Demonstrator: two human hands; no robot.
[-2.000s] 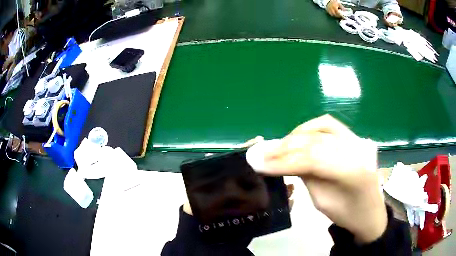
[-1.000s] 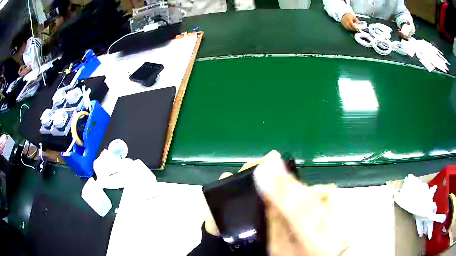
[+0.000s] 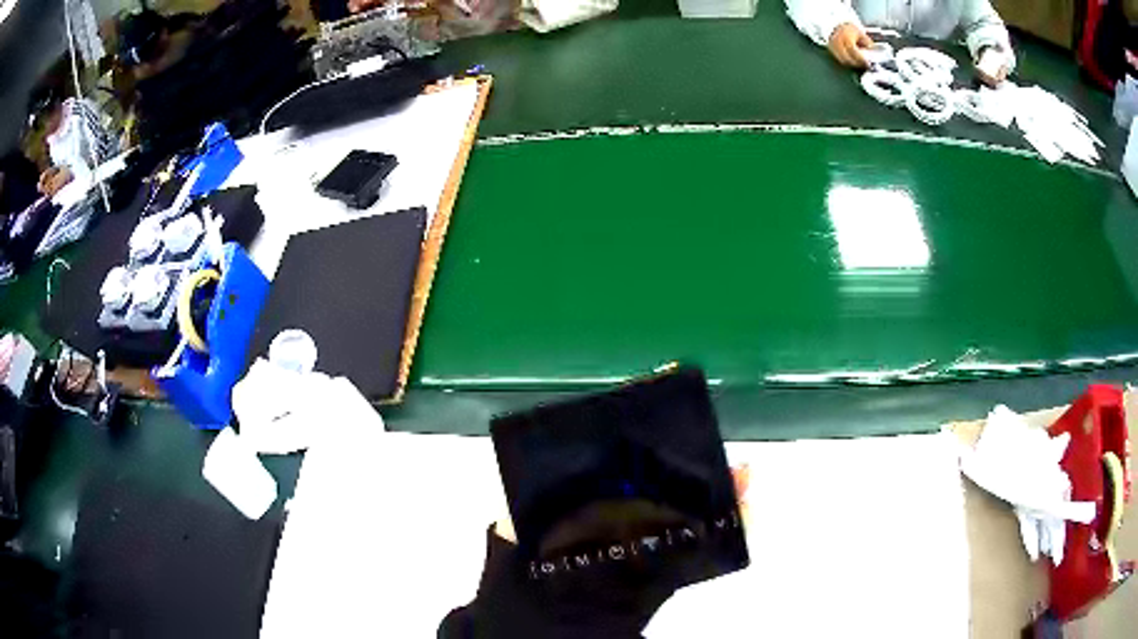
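Observation:
A black square touch-panel unit point(image 3: 624, 468) is held up over the white work sheet, its glossy face towards me. A row of small white icons runs along its lower part, and the unit is slightly tilted. My left hand point(image 3: 743, 483) holds it from behind. The unit hides most of that hand; only bits of finger show at its edges, with a dark sleeve below. My right hand is not in view.
The green conveyor point(image 3: 649, 250) lies beyond the sheet point(image 3: 849, 537). A white bottle point(image 3: 293, 352), blue tape dispenser point(image 3: 231, 331) and black mat point(image 3: 343, 293) are left; white wipes point(image 3: 1017, 468) and a red dispenser point(image 3: 1092, 499) are right. A person handles white rings point(image 3: 926, 85) across the belt.
My right hand, which was over the unit with a white wad two seconds ago, has left the picture. The unit's face is now uncovered and turned more squarely towards me.

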